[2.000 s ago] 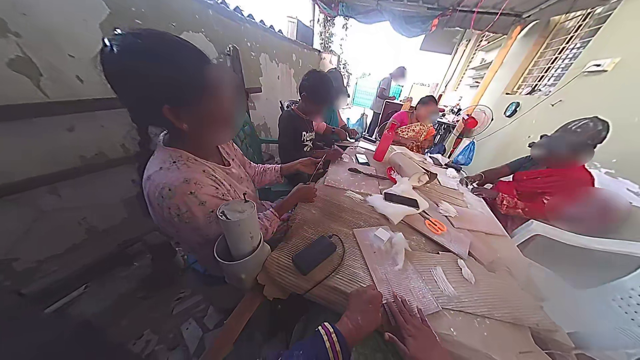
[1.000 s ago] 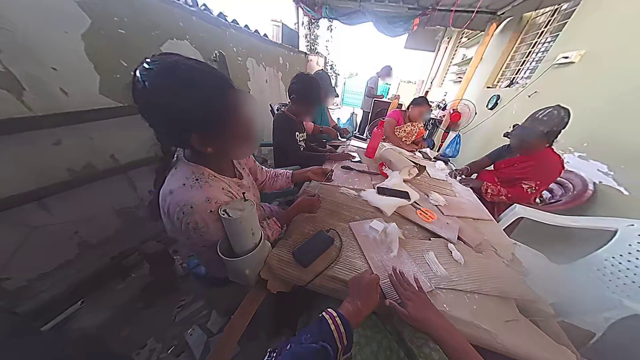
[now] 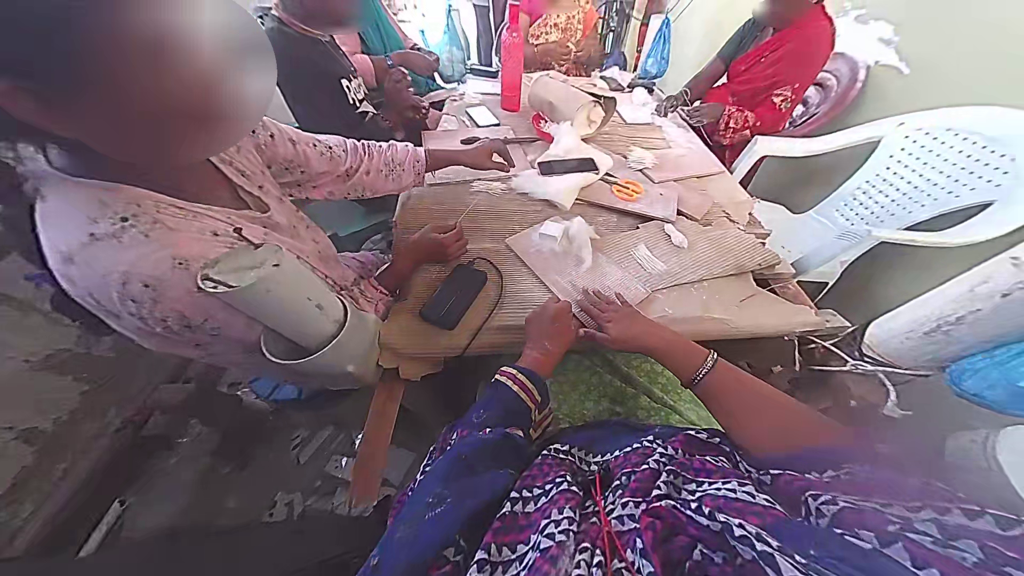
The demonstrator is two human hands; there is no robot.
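My left hand (image 3: 550,326) is curled at the near edge of a pale flat board (image 3: 552,260); whether its fingers pinch something is too small to tell. Beside it, almost touching, my right hand (image 3: 614,322) lies palm down with spread fingers on the board's near corner. White fluffy material (image 3: 578,238) and a small white block (image 3: 551,230) rest on the board's far part. Thin white strands or sticks (image 3: 648,259) lie to the right on corrugated cardboard (image 3: 712,254), with a small white tuft (image 3: 676,234) beyond them.
A black device (image 3: 454,296) with a cable lies left of my hands. Farther off are orange-handled scissors (image 3: 626,190), a dark phone (image 3: 568,166) and a red bottle (image 3: 512,60). Co-workers sit around the table. A white plastic chair (image 3: 888,176) stands right, a grey pipe container (image 3: 320,352) left.
The view has tilted downward. The co-worker on the left now has one arm stretched out over the table. My two hands remain at the board's near edge.
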